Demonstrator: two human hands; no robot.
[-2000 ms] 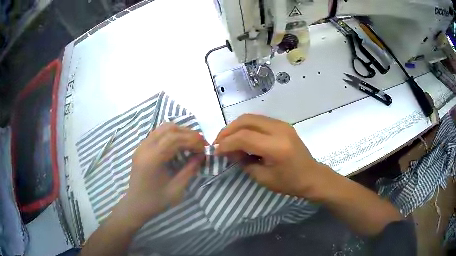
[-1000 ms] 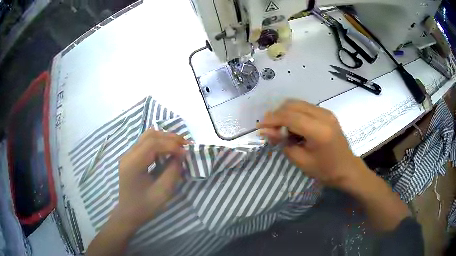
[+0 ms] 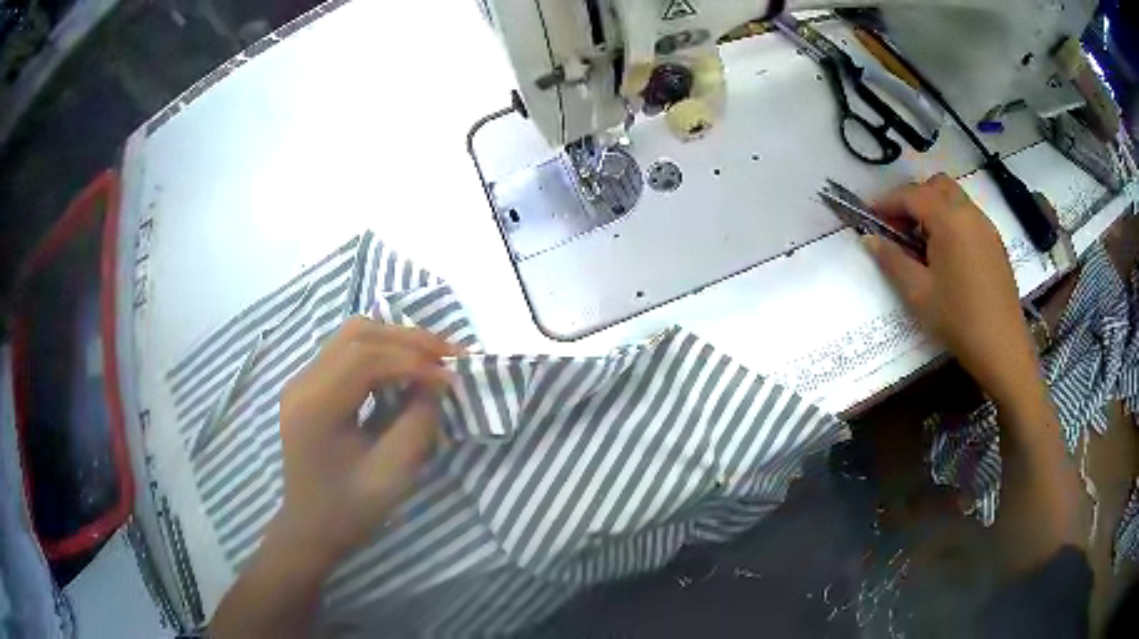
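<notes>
The grey-and-white striped fabric piece (image 3: 625,449) lies over the table's front edge and my dark-clothed lap. My left hand (image 3: 369,431) pinches its folded upper edge between thumb and fingers, left of centre. My right hand (image 3: 943,268) is at the right of the machine bed, with thumb and fingers around the handles of the black thread snips (image 3: 874,220). The snips' pointed blades show, pointing up and left, and still lie at the bed surface. The palm side of my left hand is hidden.
The sewing machine head (image 3: 562,75) stands behind, its presser foot (image 3: 590,169) over the needle plate. Black-handled shears (image 3: 874,131) and a long thick-handled tool (image 3: 1024,206) lie at back right. Striped pieces (image 3: 1087,350) hang at right. A red-edged frame (image 3: 119,375) is at left.
My right hand has left the fabric edge, moved right and taken hold of the thread snips. The fabric's right part has settled flatter. My left hand keeps its pinch and has shifted slightly left.
</notes>
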